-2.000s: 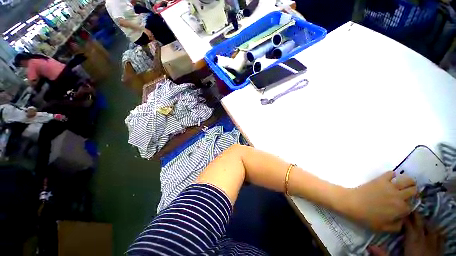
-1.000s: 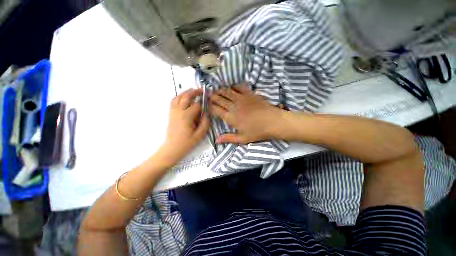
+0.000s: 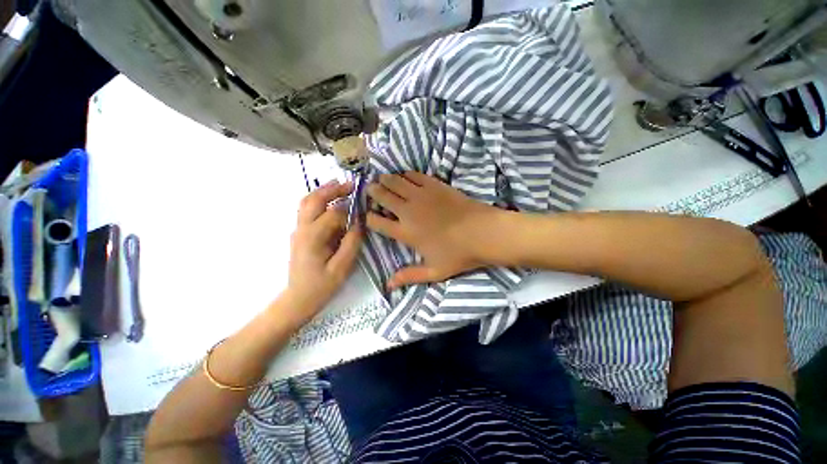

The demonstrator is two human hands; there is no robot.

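Observation:
A grey-and-white striped knit garment (image 3: pixel 517 109) lies bunched on the table under and right of the sewing machine head (image 3: pixel 263 54). My left hand (image 3: pixel 322 240) is at the left edge of the cloth, its fingers pinching a narrow band near the needle. My right hand (image 3: pixel 435 227) lies flat on the garment, palm down, fingers spread toward the needle. The tan block (image 3: pixel 349 152) sits just above the fingertips. The presser foot and needle are mostly hidden by it and the cloth.
A blue basket (image 3: pixel 63 362) with tubes stands at the far left, beside a phone (image 3: pixel 100 281) and a looped cord (image 3: pixel 133 288). Black scissors (image 3: pixel 793 113) and a slim black tool (image 3: pixel 744 149) lie at the right. Striped piles (image 3: pixel 617 344) lie below the table edge.
The view has swung from the table's left end to the machine. Since one second ago, both hands stay on the garment at the needle, and the machine head shows more fully.

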